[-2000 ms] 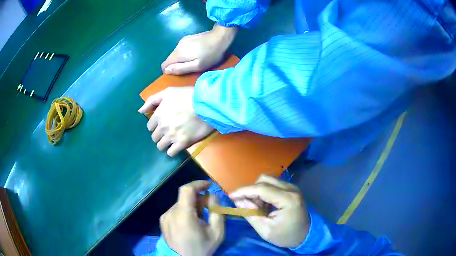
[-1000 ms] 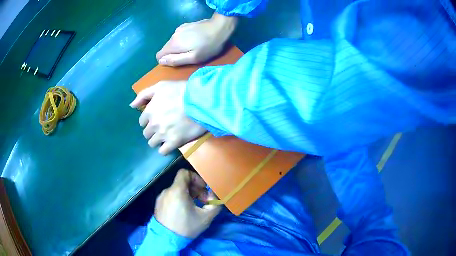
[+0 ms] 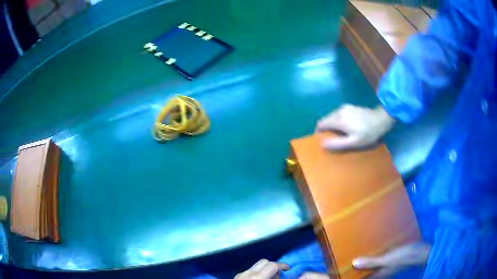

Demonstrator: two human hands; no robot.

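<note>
An orange plate stack (image 3: 354,190) lies at the right, over the belt's near edge. One yellow rubber band (image 3: 362,206) crosses its top. Another person's hand (image 3: 354,128) rests on its far end, and that person's other hand (image 3: 392,260) is at its near end. My left hand (image 3: 262,270) is at the bottom edge, left of the stack, mostly cut off. Only a sliver of my right hand (image 3: 313,276) shows beside the stack. Whether either holds anything is hidden. A small yellow piece sticks out at the stack's upper left corner.
A pile of yellow rubber bands (image 3: 181,117) lies mid-belt on the green belt (image 3: 218,169). A black-bordered panel (image 3: 191,50) with pale tabs lies beyond it. An orange-brown plate stack (image 3: 34,190) stands at far left. More brown stacks (image 3: 376,32) stand at upper right, beside the person in blue.
The view has swung left. The other person's hands have shifted from the stack's middle towards its two ends. My left hand, earlier at a band on the stack's corner, is now mostly out of frame.
</note>
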